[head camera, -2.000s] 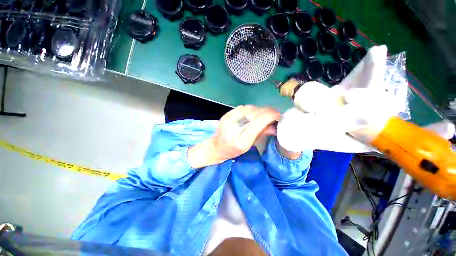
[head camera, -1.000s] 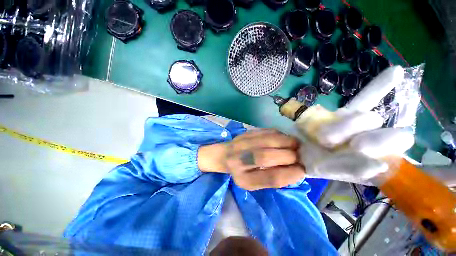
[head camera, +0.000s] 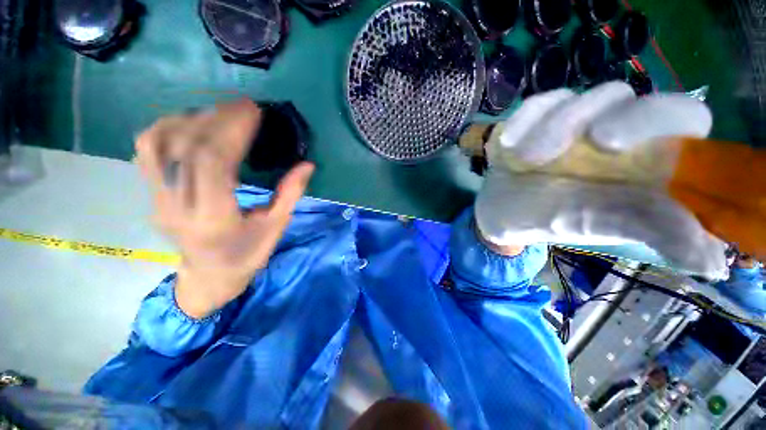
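Observation:
My left hand (head camera: 210, 189), bare and blurred, is over the bench edge with thumb and fingers apart. A black unit (head camera: 280, 138) stands on the green mat just behind its fingers; whether they touch it is unclear. My right hand (head camera: 588, 180), in a white glove, is closed around the tan nose of the electric screwdriver (head camera: 726, 189). The tool lies level, its nose pointing left at the lower right rim of the round screw plate (head camera: 411, 88). Dark screws are heaped on the upper part of the plate. The driver bit is not clearly visible.
Several black units (head camera: 550, 65) stand right of the plate. More units (head camera: 243, 27) stand at the upper left. A red-orange line crosses the upper right. Cables and equipment (head camera: 663, 369) are at the lower right.
My left hand has moved left, away from my right glove, to the black unit, and its fingers have spread. The glove has closed around the screwdriver's nose. The view has shifted closer to the bench.

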